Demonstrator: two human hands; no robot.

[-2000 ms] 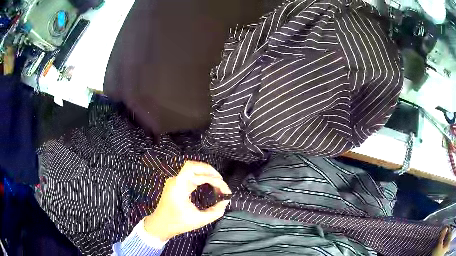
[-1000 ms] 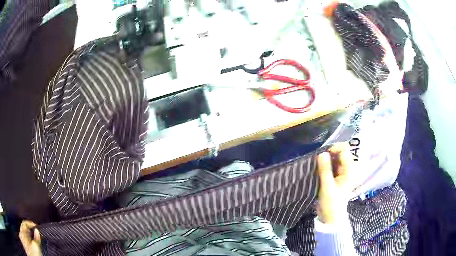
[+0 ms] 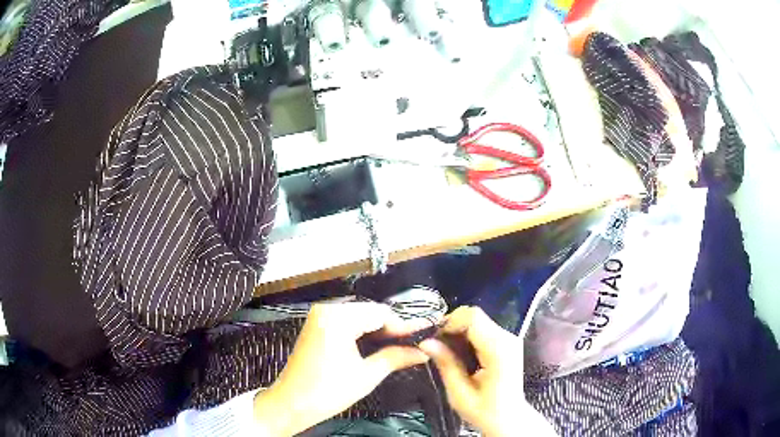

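My left hand point(image 3: 338, 358) and my right hand point(image 3: 479, 363) are close together at the lower middle, over the lap. Both pinch the edge of the dark striped fabric strip point(image 3: 438, 397) between thumb and fingers. Part of the strip hangs down between the hands; the rest is hidden by them. A large bunched striped garment piece point(image 3: 175, 218) lies on the dark left area of the table.
The white overlock machine point(image 3: 376, 85) stands behind. Red-handled scissors point(image 3: 509, 166) and a small black tool point(image 3: 445, 132) lie right of it. A clear lettered bag point(image 3: 611, 299) hangs at right. Striped cloth point(image 3: 620, 94) lies at upper right. The wooden table edge point(image 3: 445, 243) runs in front.
The strip was stretched wide between my hands; now both hands are together at the middle, holding its edge. The view has shifted slightly.
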